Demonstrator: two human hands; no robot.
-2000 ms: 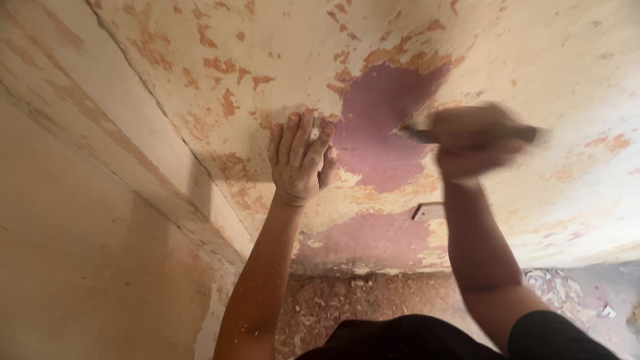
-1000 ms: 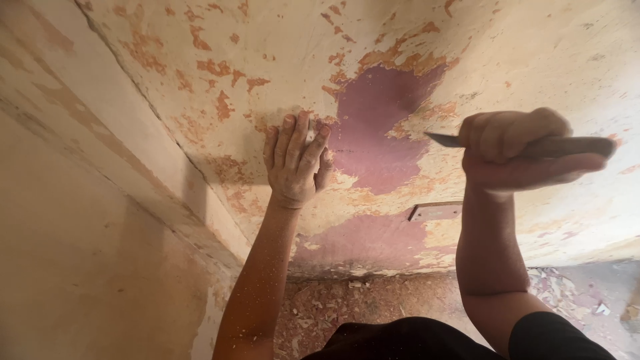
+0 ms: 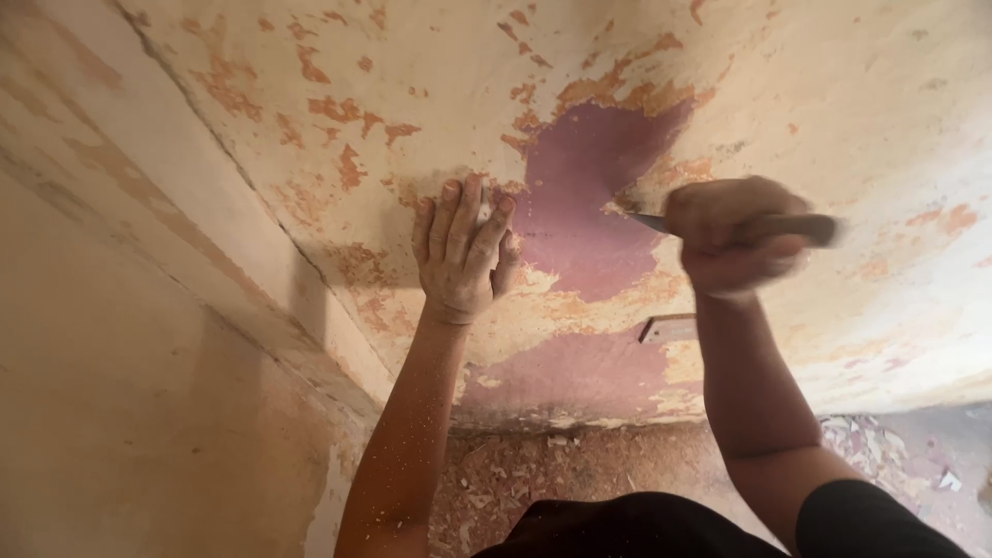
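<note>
My left hand [image 3: 465, 252] lies flat against the wall [image 3: 434, 62], fingers spread a little, holding nothing. It is just left of a purple patch [image 3: 581, 194] where the cream and orange paint layers are gone. My right hand [image 3: 736, 232], slightly blurred, is closed around the dark handle of a scraper or knife [image 3: 649, 222]. The pointed metal blade reaches left to the patch's right edge, near a ragged bit of cream paint. Whether the tip touches the wall cannot be told. Pale flecks dot my left forearm.
A small plate or block [image 3: 670, 329] with holes sits on the wall below my right hand. A second, paler purple area [image 3: 566, 372] lies lower down. Paint flakes [image 3: 511, 480] litter the floor at the wall's foot. A projecting ledge or trim [image 3: 232, 209] runs along the left.
My right hand has moved left with the tool since one second ago, bringing the blade back to the patch's right edge. My left hand has stayed flat on the wall.
</note>
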